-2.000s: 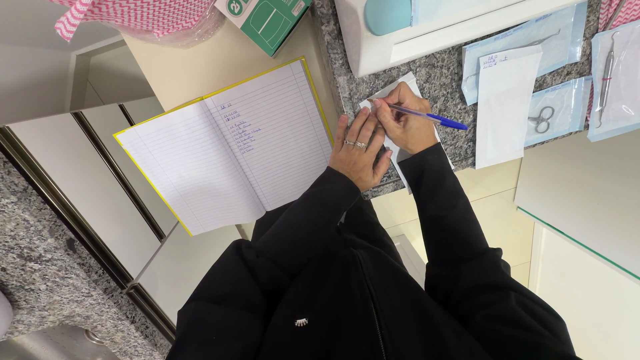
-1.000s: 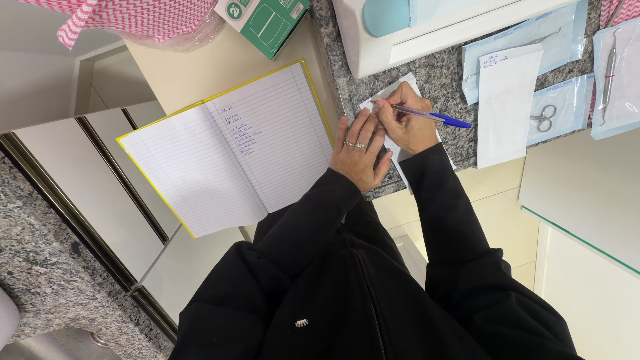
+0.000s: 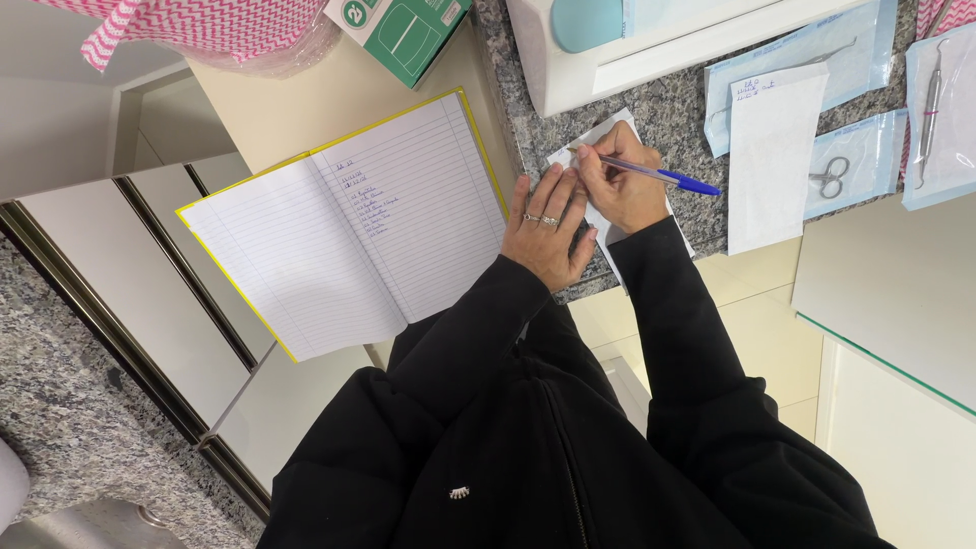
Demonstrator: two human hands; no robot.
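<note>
My right hand point(image 3: 625, 179) holds a blue ballpoint pen point(image 3: 659, 174), its tip on the top end of a white paper-backed pouch point(image 3: 627, 118) on the granite counter. Flat on that pouch's left part and the counter rests my left hand point(image 3: 545, 229), with rings on a finger and its fingers slightly apart. Left of it lies an open lined notebook point(image 3: 427, 191) with yellow cover edges and handwriting on the right page. To the right, a white pouch point(image 3: 770, 168) bearing handwriting overlaps blue-edged clear pouches, one with scissors point(image 3: 829, 177), another with a thin metal instrument point(image 3: 820, 59).
At the top stands a white appliance point(image 3: 564, 76) with a light blue part. A green and white box point(image 3: 408, 38) and a pink-and-white patterned cloth roll in plastic point(image 3: 221, 30) are at the upper left. Another pouched double-ended metal instrument point(image 3: 930, 114) lies far right, above a glass-edged surface point(image 3: 884, 305).
</note>
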